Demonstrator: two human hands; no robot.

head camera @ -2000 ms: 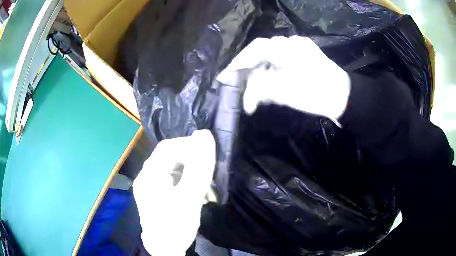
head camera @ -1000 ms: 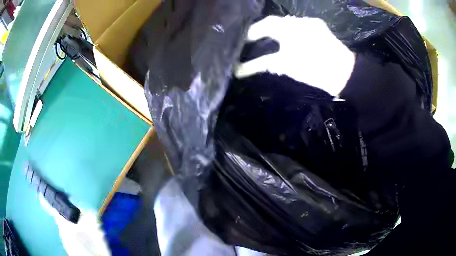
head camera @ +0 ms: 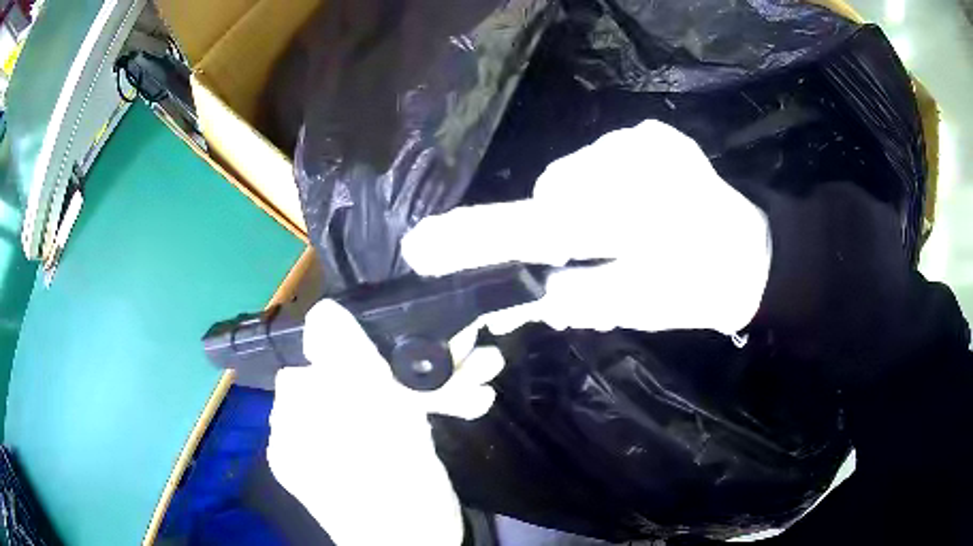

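A black moulded plastic part (head camera: 432,303) lies across both hands, its segmented end to the left over the workbench edge. A round boss (head camera: 423,364) with a central hole sticks out from its lower side. My left hand (head camera: 363,427), in a white glove, grips the part near the boss. My right hand (head camera: 651,235), in a white glove, holds the part's right end, with a finger stretched along its top. The gloves are overexposed, so finger detail is hard to see. The glossy black bin liner (head camera: 640,427) lies below and behind the hands.
The tan carton (head camera: 240,117) stands around the liner at the upper left. The green workbench (head camera: 149,309) is on the left, with a pale bar-shaped fixture (head camera: 75,128) and black cable at its far end. A blue bin (head camera: 224,469) is below the bench edge.
My left hand has moved from over the bench, where it held a part, to above the liner. My right hand has moved down and now holds the part's right end with it.
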